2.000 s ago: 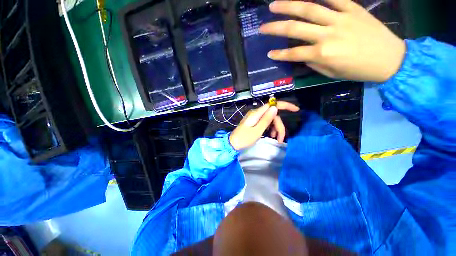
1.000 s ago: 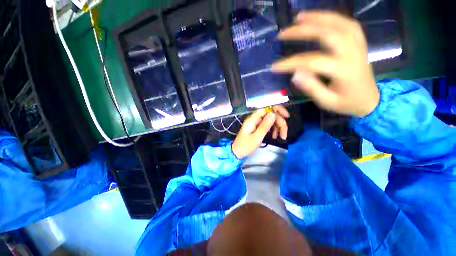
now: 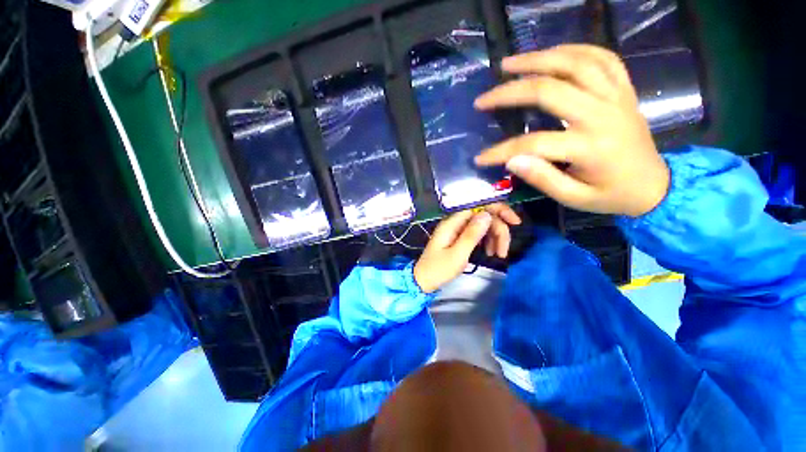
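Note:
A black phone tray (image 3: 398,97) holds several smartphones side by side. The third smartphone from the left (image 3: 460,124) has a red spot at the right of its glossy lower end. My left hand (image 3: 452,247) pinches a small yellow item (image 3: 478,210) against or just below that phone's bottom edge; contact is unclear. A thin white wire (image 3: 402,237) loops beside my left hand, its ends hidden. My right hand (image 3: 579,132) is over the third and fourth slots, fingers spread, covering much of the fourth smartphone (image 3: 537,26).
The tray lies on a green mat (image 3: 208,199). A thick white cable (image 3: 133,168) and a thin black cable (image 3: 184,154) curve left of it. A labelled white block (image 3: 140,13) is at upper left. Black trays (image 3: 225,340) stand below the bench edge; others (image 3: 62,212) are at left.
My right hand has moved down from the upper part of the third phone, uncovering some of its screen. The tray and my left hand appear lower in the view.

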